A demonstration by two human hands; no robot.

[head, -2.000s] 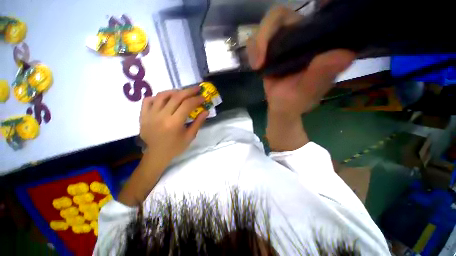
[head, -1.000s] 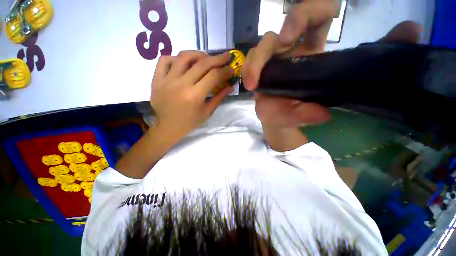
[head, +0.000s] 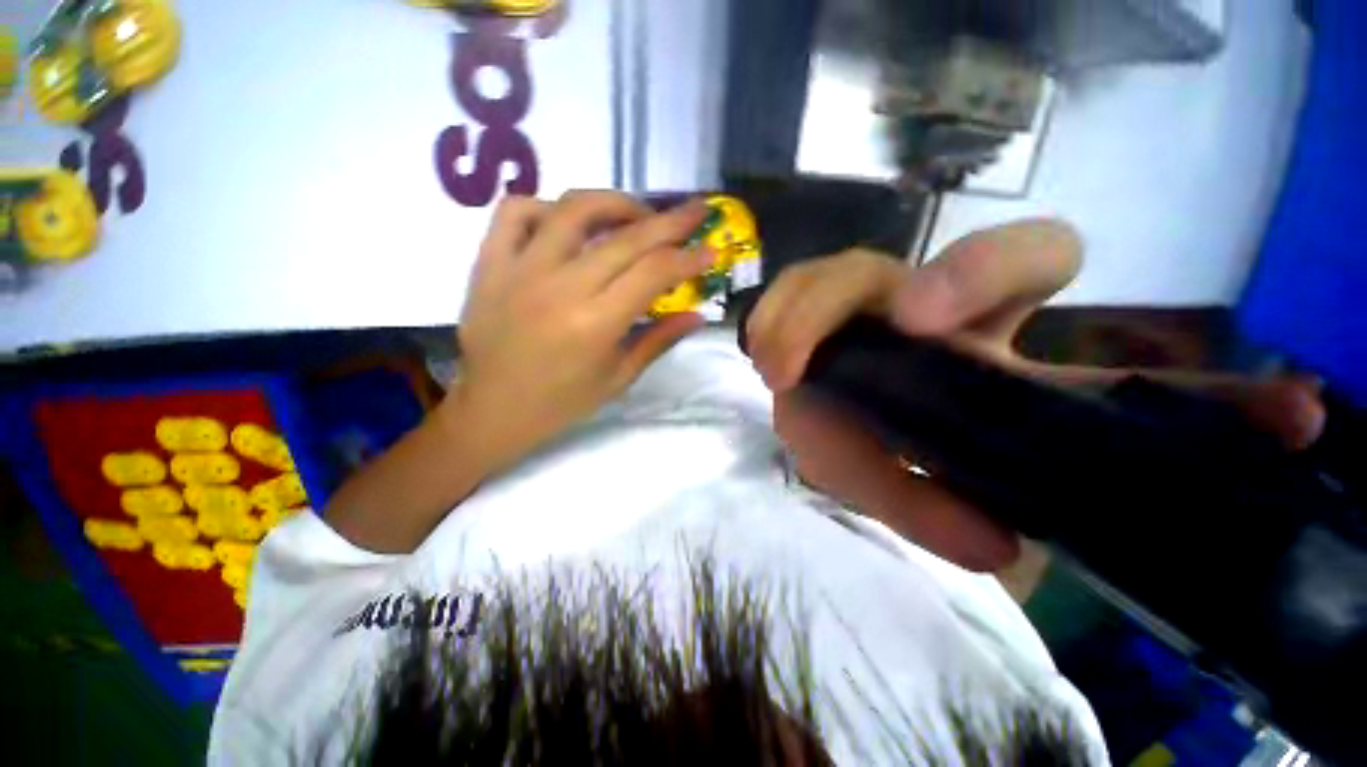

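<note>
My left hand (head: 562,307) pinches a yellow housing with a green circuit board (head: 730,232) near the bench's front edge, its fingers covering part of it. My right hand (head: 900,330) is wrapped around a long black electric screwdriver (head: 1049,450), which is blurred and runs down to the right. The driver's front end is close to the right side of the housing; its bit is not visible, so I cannot tell if it touches a screw.
A white bench (head: 300,165) with purple lettering holds yellow-and-green assemblies (head: 132,45) at the far left. A blurred screw feeder (head: 967,90) stands at the back right. A blue-rimmed red bin (head: 105,420) of yellow housings (head: 218,502) is below left. A blue surface (head: 1304,240) is at right.
Over the last second the driver's rear has swung down to the right, uncovering the feeder. My left hand still holds the housing. Earlier, the view also shifted, showing less of the bench's left part.
</note>
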